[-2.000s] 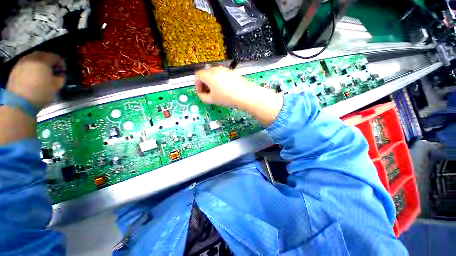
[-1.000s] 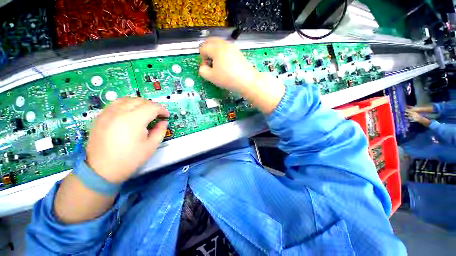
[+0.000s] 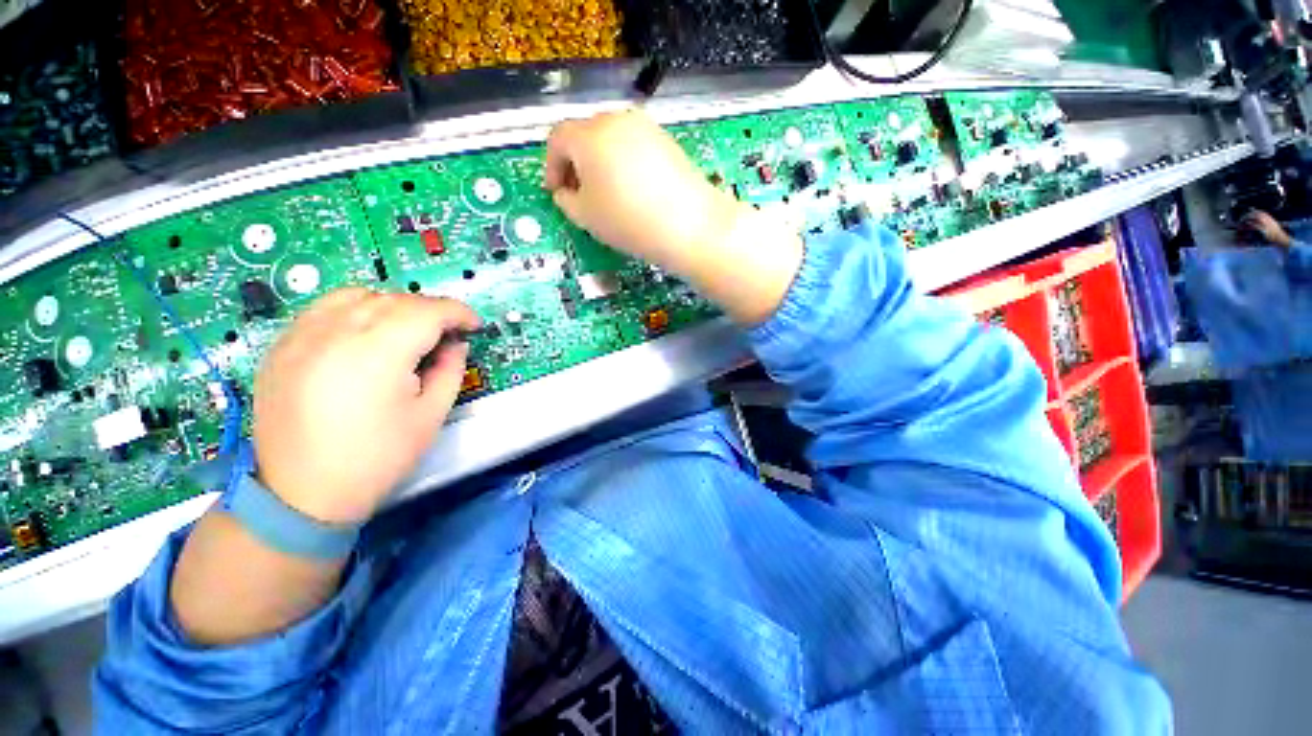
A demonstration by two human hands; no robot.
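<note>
Green circuit boards (image 3: pixel 533 324) lie in a row in front of me. They carry pale discs, small white connectors and orange-and-black blocks. My left hand (image 3: pixel 360 396) is low over a board, thumb and index fingertips close together at its surface; whether a part is between them cannot be told. A light blue strap is on the left wrist. My right hand (image 3: pixel 633 187) is curled over the boards' back edge, fingers bent inward; what it holds, if anything, is hidden. A small red component (image 3: pixel 433 242) stands on the board between the hands.
Behind the metal rail (image 3: pixel 475 132) are bins of red components (image 3: pixel 252 65), yellow components (image 3: pixel 511 29), black components (image 3: pixel 712 29) and dark blue-green components (image 3: pixel 51 115). A red compartment crate (image 3: pixel 1137 460) is at the right. Another person's blue sleeve (image 3: pixel 1245 309) shows at the far right.
My left hand has come from the bins at the left down onto the board. The right hand stays over the boards' back edge. The view has shifted, and the white heap has left it.
</note>
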